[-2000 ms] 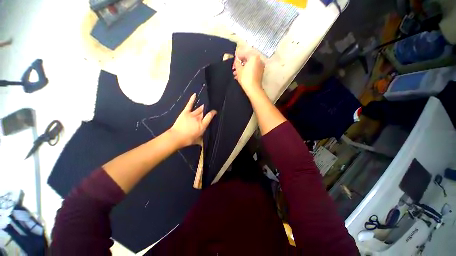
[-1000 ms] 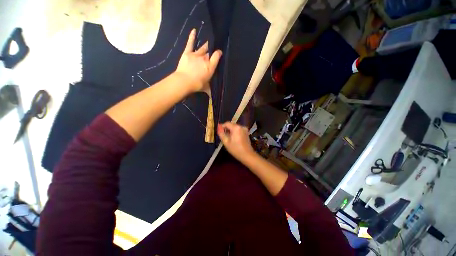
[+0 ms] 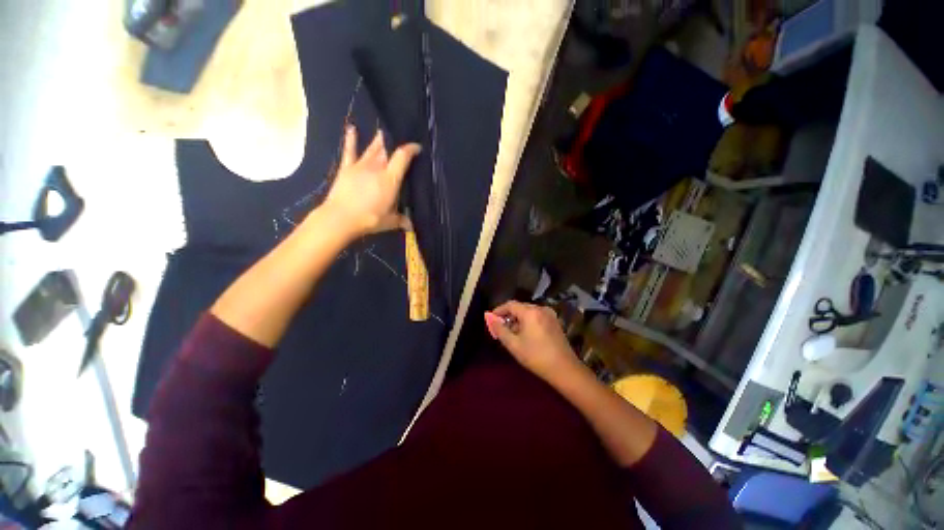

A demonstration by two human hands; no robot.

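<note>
The dark garment panel [image 3: 321, 342] lies on the pale table, with a folded-back part on its right side and thin white lines along it. The wooden ruler [image 3: 416, 285] sticks out from below my left hand over the panel. My left hand [image 3: 364, 186] presses flat on the panel, fingers spread, its thumb side at the ruler's upper end. My right hand [image 3: 518, 331] is off the panel, right of its lower edge, with fingertips pinched on a small pale piece that looks like tailor's chalk, mostly hidden.
Tailor's shears [image 3: 109, 316] and a dark looped tool [image 3: 60, 204] lie at the left. An iron [image 3: 160, 21] sits on a blue-grey cloth [image 3: 192, 52] at the top left. The table's right edge runs close beside the panel. A sewing machine [image 3: 880, 362] stands at the right.
My right hand moved from the fold's upper end down past the ruler, then right, off the panel. My left hand stays pressed on the panel. The head view has shifted.
</note>
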